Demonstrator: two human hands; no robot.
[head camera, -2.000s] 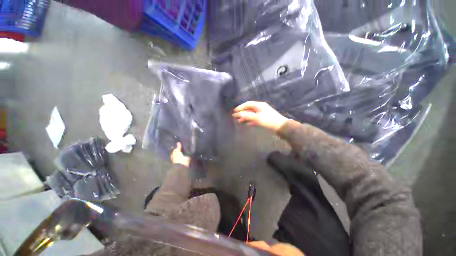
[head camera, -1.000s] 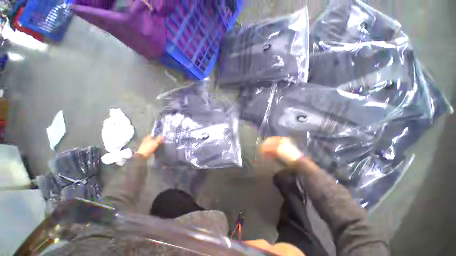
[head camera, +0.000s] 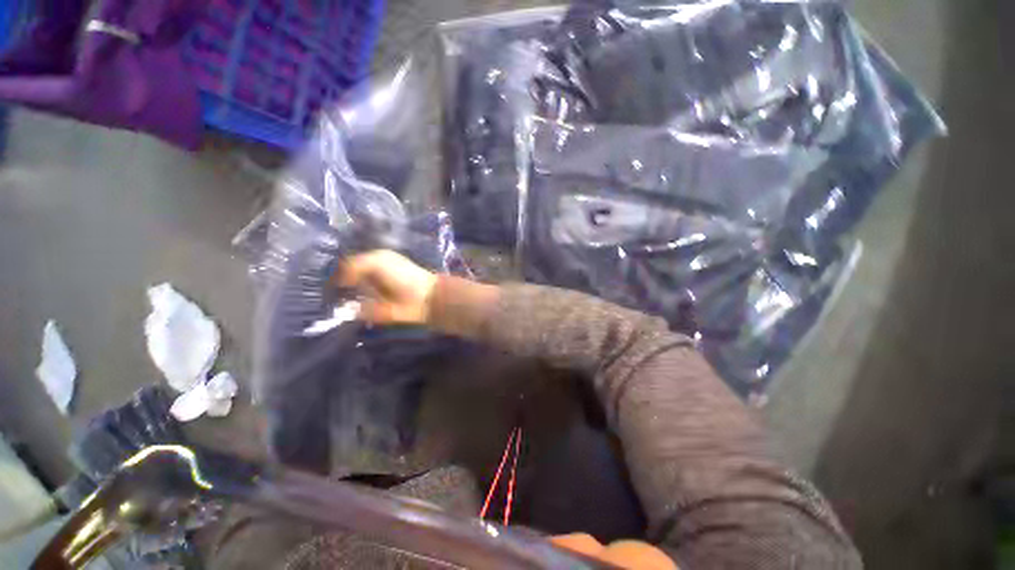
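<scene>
A polybagged dark garment (head camera: 306, 323), blurred, is in front of me at the centre left. My right hand (head camera: 384, 287) reaches across onto it, and its fingers are curled at the shiny plastic; the bag's upper end is lifted and blurred. My left hand is not visible; the bag, my coat and the blurred bar at the bottom cover that area. Several more polybagged garments (head camera: 668, 189) lie overlapping on the floor to the right, with a round dark mark on one.
A blue crate (head camera: 273, 67) stands at the upper left with purple cloth (head camera: 134, 72) beside it. White crumpled pieces (head camera: 180, 340) lie on the grey floor at left. Small dark bagged packs (head camera: 122, 429) lie at lower left. A red cord (head camera: 506, 473) hangs at my front.
My right hand has moved left from beside the bag onto it. The bag's upper end has risen. My left hand has gone out of sight. The view has shifted.
</scene>
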